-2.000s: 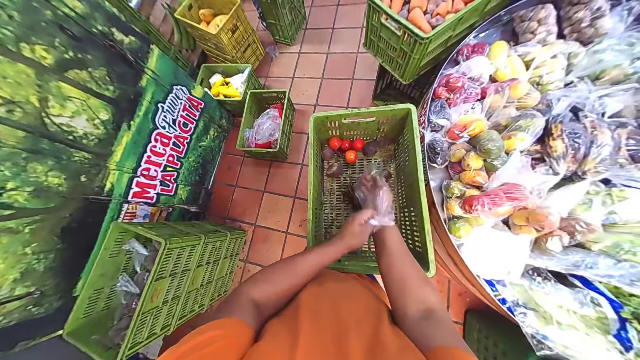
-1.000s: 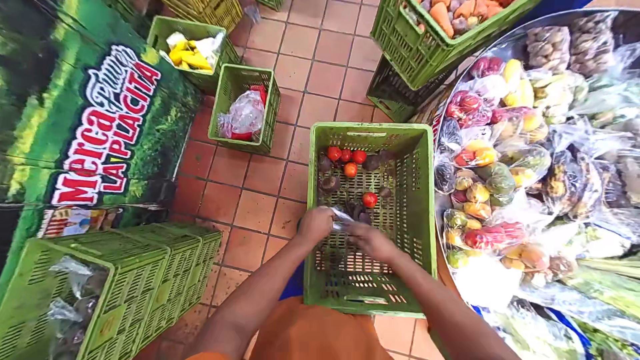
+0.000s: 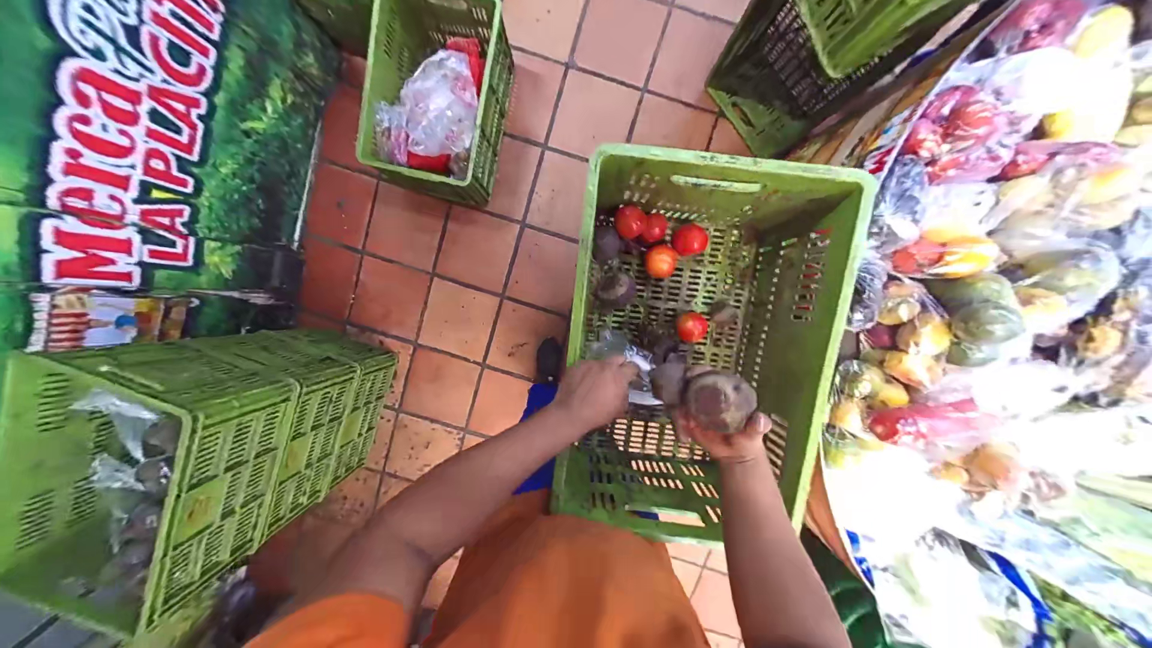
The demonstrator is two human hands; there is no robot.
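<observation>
Both my hands are over a green plastic crate (image 3: 853, 270). My left hand (image 3: 594, 392) grips the edge of a clear plastic bag (image 3: 637, 373). Palm up, my right hand (image 3: 727, 439) holds a large beetroot (image 3: 720, 400), with another dark root against it on the left, beside the bag. Several red tomatoes (image 3: 689, 239) lie at the crate's far end, and a single tomato (image 3: 691, 327) lies nearer my hands. Beetroots (image 3: 616, 288) rest along the crate's left wall.
Bagged produce (image 3: 981, 315) covers a round display at right. A small crate (image 3: 499, 135) with a plastic bag stands on the tiles at upper left. Crates on their side (image 3: 225, 396) hold bagged dark produce at lower left. A printed banner (image 3: 252, 153) hangs behind them.
A beetroot now shows in my right hand, where one second ago both hands were together at the plastic bag. The view has moved closer to the crate.
</observation>
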